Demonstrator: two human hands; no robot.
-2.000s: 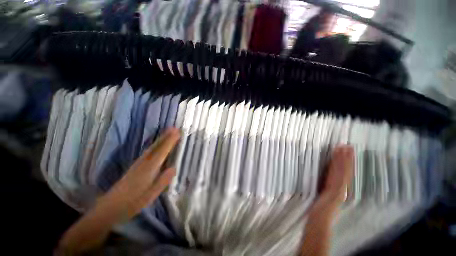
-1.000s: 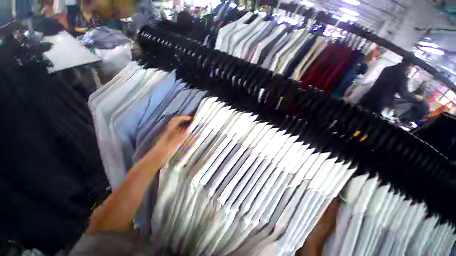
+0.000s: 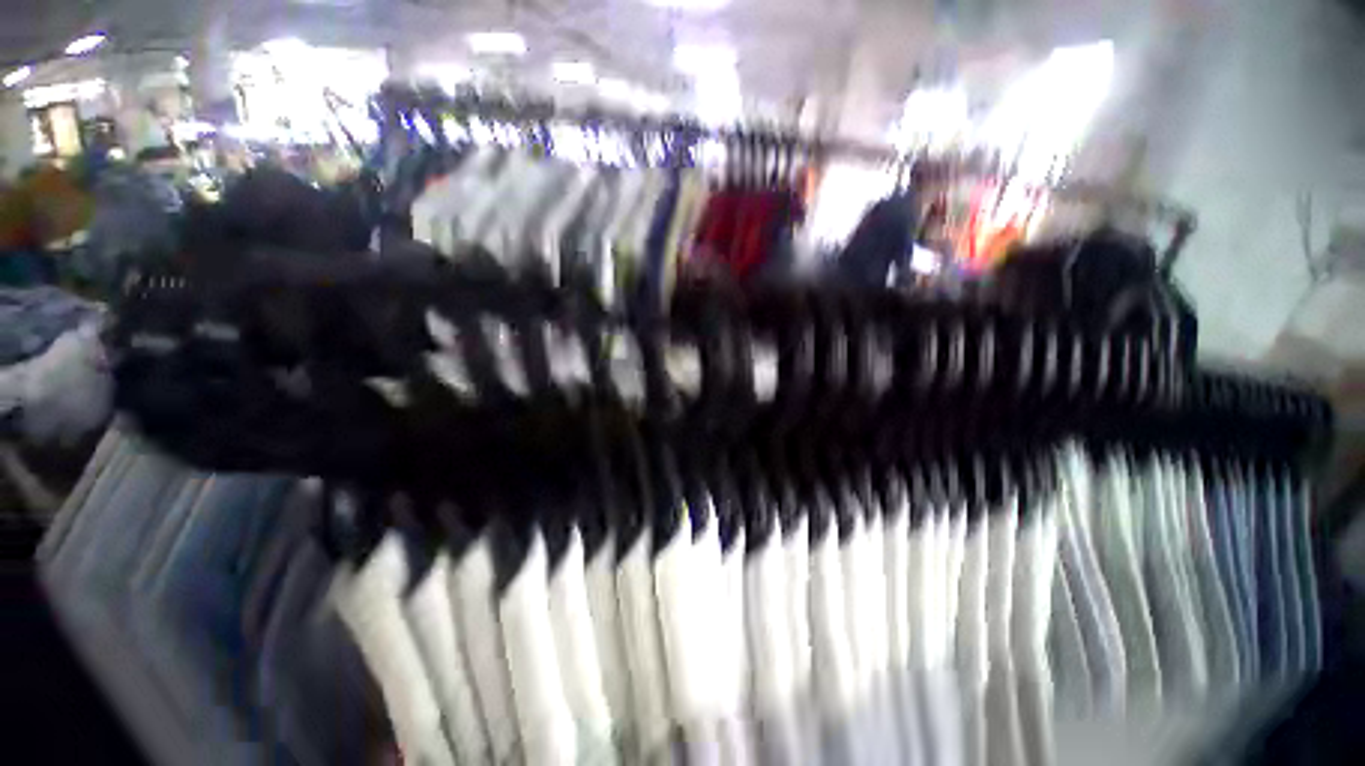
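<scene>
A long row of hung white shirts (image 3: 749,614) fills the lower part of the view, blurred by motion. Their shoulders hang side by side under a thick dark row of black hangers (image 3: 838,427) that runs across the middle. Blue and grey-blue shirts (image 3: 225,569) hang at the left end of the row, and more bluish ones (image 3: 1265,576) hang at the right end. Neither my left hand nor my right hand can be seen; the lower parts of the shirts are cut off by the bottom edge.
Behind the row, another rack holds white, dark and red clothes (image 3: 741,232). A dark shape, possibly a person (image 3: 880,240), is behind to the right. Pale rumpled cloth (image 3: 60,382) lies at far left. A pale wall (image 3: 1272,195) stands at right.
My view has swung up and levelled out. Both hands, earlier at the shirts, have gone out of view. The shirts now sit lower in the picture, with a gap near the left blue ones.
</scene>
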